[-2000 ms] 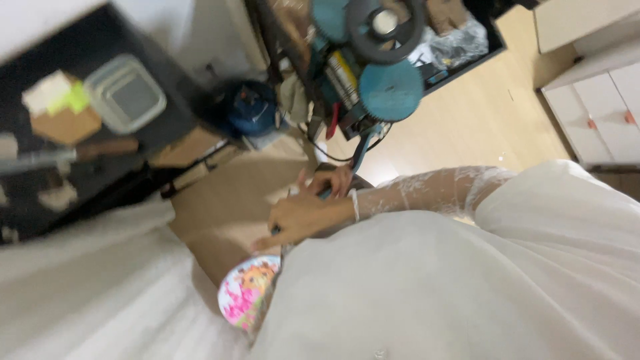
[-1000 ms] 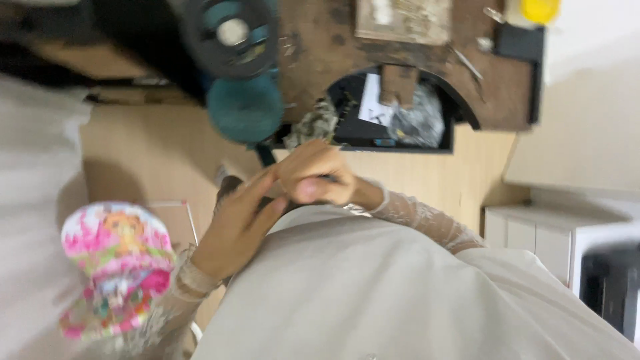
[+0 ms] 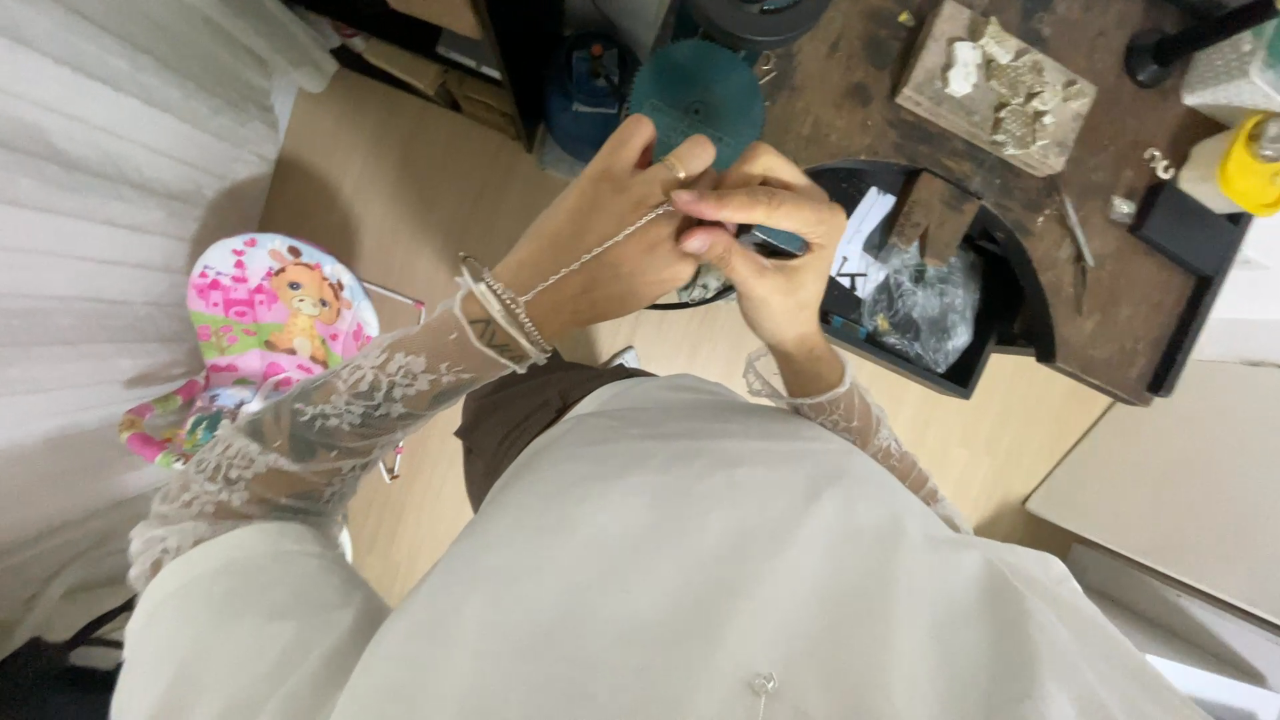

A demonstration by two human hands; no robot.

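A thin metal chain (image 3: pixel 597 251) runs from the bracelets (image 3: pixel 508 318) at my left wrist across the back of my left hand (image 3: pixel 612 232) to the fingers of my right hand. The thumb and forefinger of my right hand (image 3: pixel 770 235) pinch the chain's far end beside the left knuckles. A gold-coloured ring (image 3: pixel 674 167) sits on a finger of my left hand, whose fingers point away and are partly hidden; whether they hold anything does not show. Lace sleeves cover both forearms.
Ahead right stands a wooden workbench (image 3: pixel 850 100) with a curved cut-out, an open black drawer (image 3: pixel 905 365) holding a clear plastic bag (image 3: pixel 925 305), and a block (image 3: pixel 1000 85) bearing pale pieces. A teal toothed disc (image 3: pixel 697 100) is beyond my hands. A child's printed seat (image 3: pixel 285 310) stands left.
My left hand has come up and forward, its back now showing with the chain across it. My right hand has moved to its knuckles. The view has shifted strongly.
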